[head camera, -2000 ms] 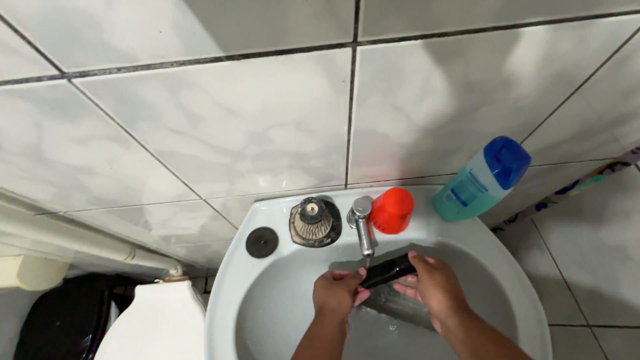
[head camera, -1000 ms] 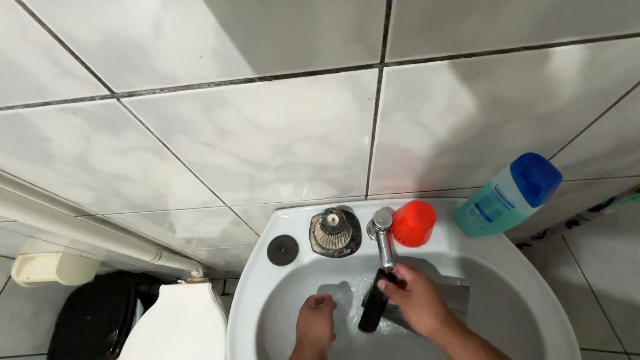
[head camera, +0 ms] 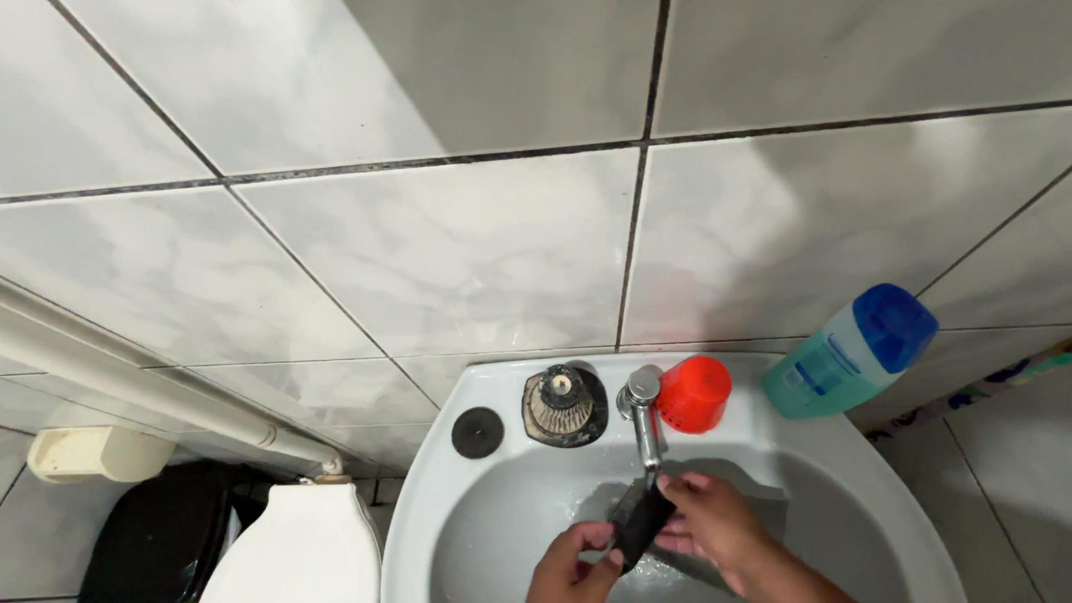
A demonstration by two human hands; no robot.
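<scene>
Under the chrome faucet [head camera: 645, 423], a black oblong object [head camera: 643, 523] is held tilted between both hands over the white washbasin [head camera: 421, 494]. My left hand [head camera: 576, 565] pinches its lower end between thumb and fingers. My right hand [head camera: 708, 523] grips the upper end, close to the spout. Water splashes in the bowl beneath. A flat grey panel [head camera: 766, 511] lies in the basin behind my right hand, partly hidden by it. What exactly the black object is, I cannot tell.
Along the basin's back ledge stand a round black disc [head camera: 478, 433], a dark ribbed cone-shaped piece [head camera: 561, 406], a red plastic cup [head camera: 695, 394] and a teal bottle with a blue cap [head camera: 850, 352]. At left are a white toilet lid [head camera: 293, 544] and a black bin [head camera: 159, 536].
One second ago only my right hand held the black object, with my left hand apart from it. Now my left hand has hold of its lower end as well.
</scene>
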